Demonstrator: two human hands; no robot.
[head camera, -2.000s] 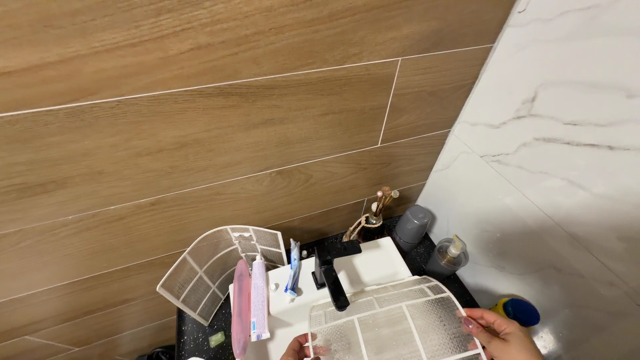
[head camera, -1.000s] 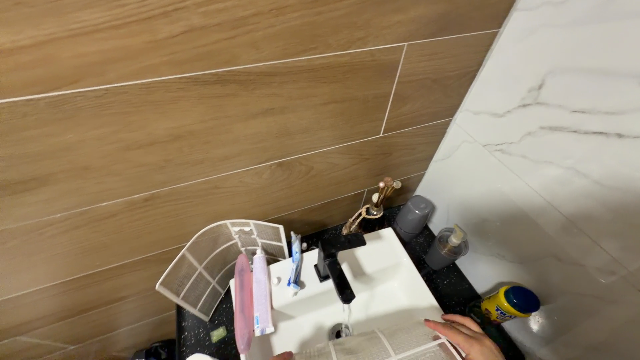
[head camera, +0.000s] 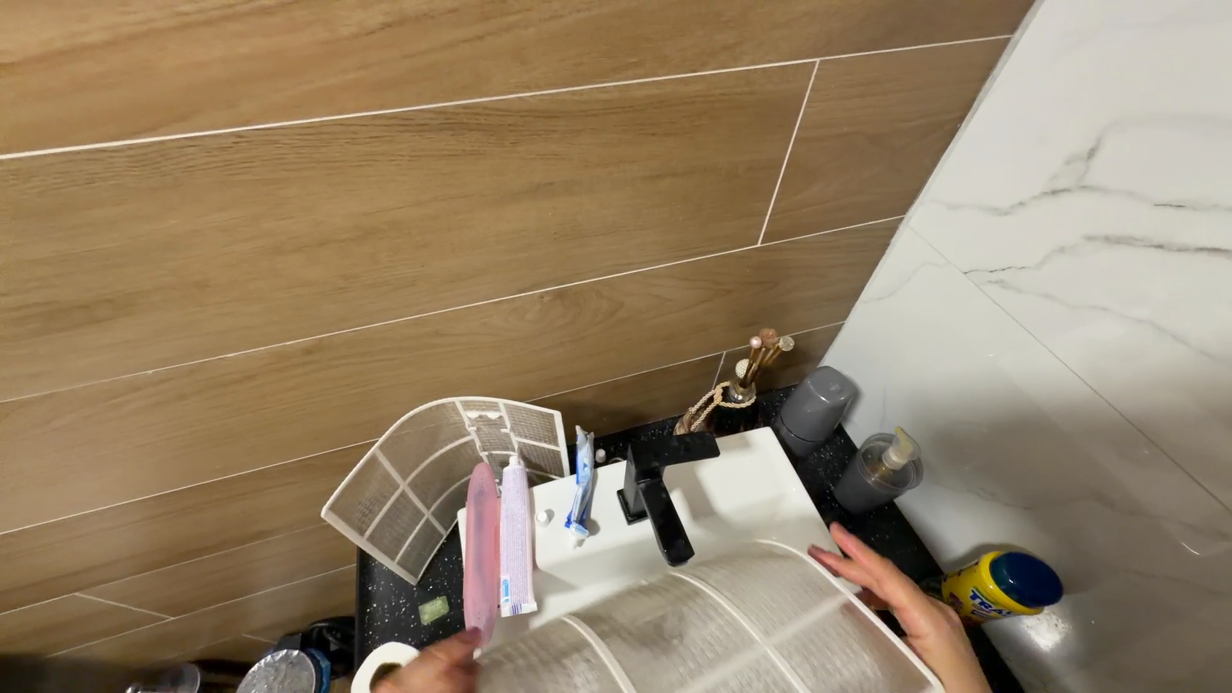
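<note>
A curved white mesh filter screen (head camera: 693, 626) spans the lower part of the view, over the white sink basin (head camera: 751, 491) and just below the black faucet (head camera: 659, 491). My right hand (head camera: 900, 602) holds its right edge, fingers along the frame. My left hand (head camera: 433, 664) is at its left end, low in the view, beside a toilet paper roll (head camera: 380, 664); the fingers are partly cut off and blurred, so their grip is unclear. A second mesh filter (head camera: 423, 481) leans against the wood-look wall at the left.
On the sink's left rim lie a pink case (head camera: 480, 549), a toothpaste tube (head camera: 517, 539) and a blue-white tube (head camera: 581, 481). A reed diffuser (head camera: 739, 390), grey cup (head camera: 816, 409), soap dispenser (head camera: 878, 472) and yellow container with blue lid (head camera: 1001, 585) stand along the back and right.
The held filter dropped low over the basin, then came back up into view just below the faucet. Water that ran from the faucet a second ago is now hidden or not visible.
</note>
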